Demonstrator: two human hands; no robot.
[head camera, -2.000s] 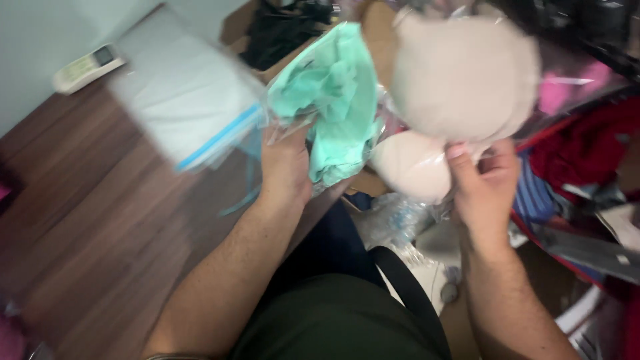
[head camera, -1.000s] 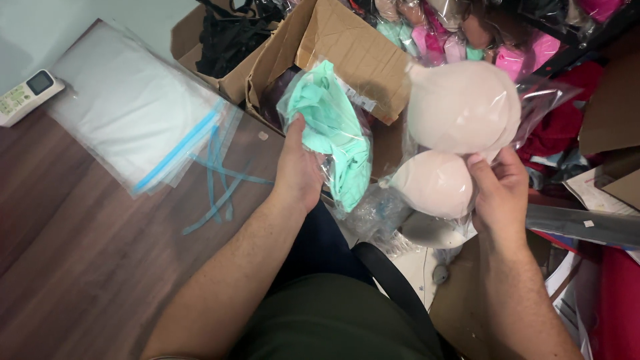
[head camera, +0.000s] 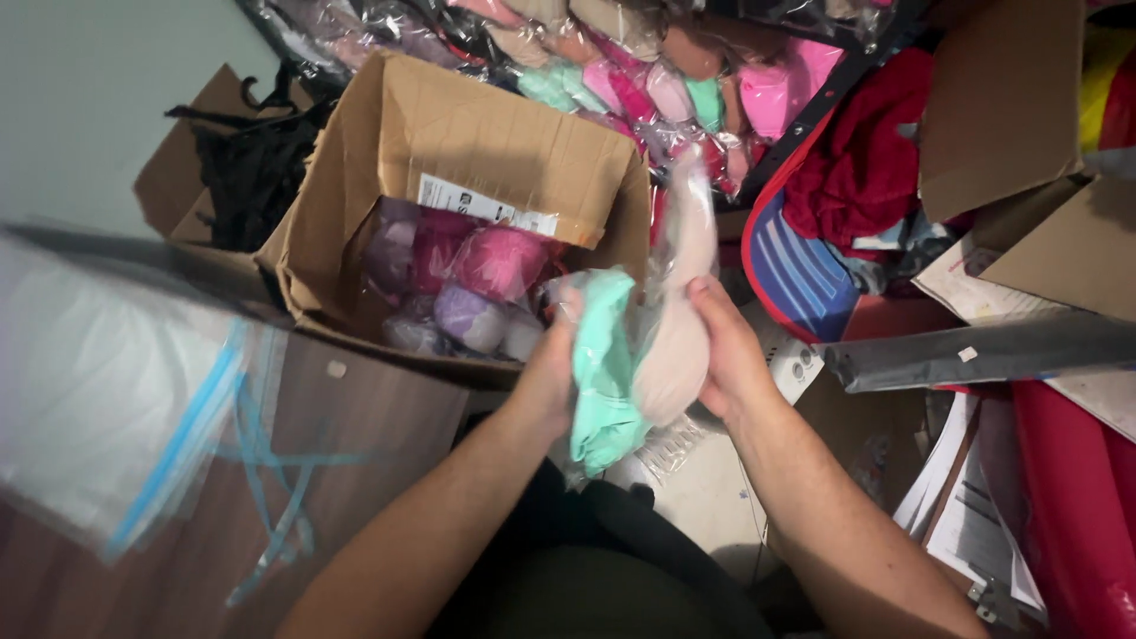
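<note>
My left hand (head camera: 552, 368) grips a mint-green garment in a clear plastic bag (head camera: 606, 373), below the opening of a cardboard box. Beside it, my right hand (head camera: 729, 342) holds a beige moulded-cup bra in clear plastic (head camera: 679, 346), turned edge-on. The two packages touch or overlap in front of my body. Inside the cardboard box (head camera: 497, 115) lie several bagged bras in pink and purple (head camera: 499, 264).
Clear bags with blue zip strips (head camera: 115, 399) lie on the wooden table (head camera: 382, 408) at left. Black garments on a hanger (head camera: 253, 169) fill a smaller box behind. Bagged bras (head camera: 621, 80) fill a rack at the top. At right are a blue-and-red cap (head camera: 799, 257) and red cloth (head camera: 874, 142).
My hands have come closer together, and the beige bra has turned from facing me to edge-on. The view has shifted, so more of the cardboard box and its contents shows.
</note>
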